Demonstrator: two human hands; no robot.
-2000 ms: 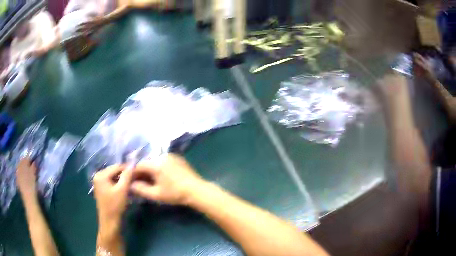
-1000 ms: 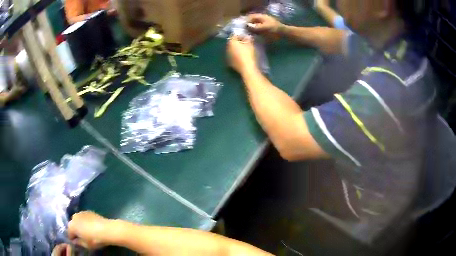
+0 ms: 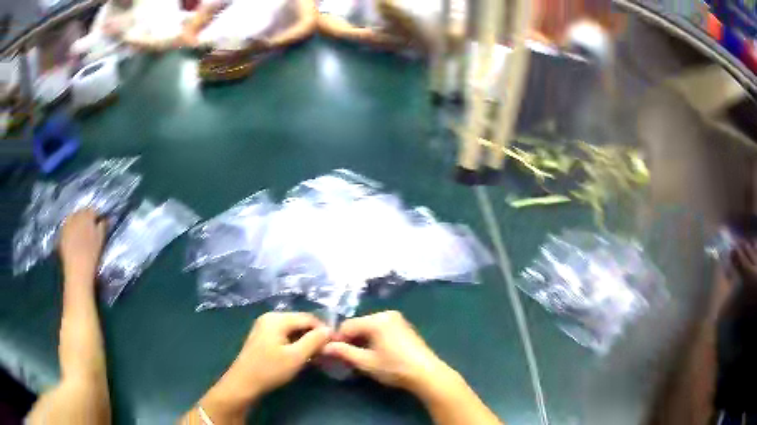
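Note:
A large glaring heap of clear zip-lock bags lies on the dark green table in front of me, with dark contents showing at its lower edge. My left hand and my right hand meet just below the heap. Their thumbs and fingertips pinch one small clear bag between them. Part of the bag shows above and below the fingertips. What is inside it is too blurred to tell.
A neighbour's bare arm reaches onto bluish bags at left. A smaller bag pile lies beyond the table seam. Pale posts, yellow-green scraps and a blue holder stand or lie farther back. People sit around the far side.
The view has swung right to the neighbour and back to the main heap. Both my hands show again, together at a small bag; one second ago my left was mostly cut off.

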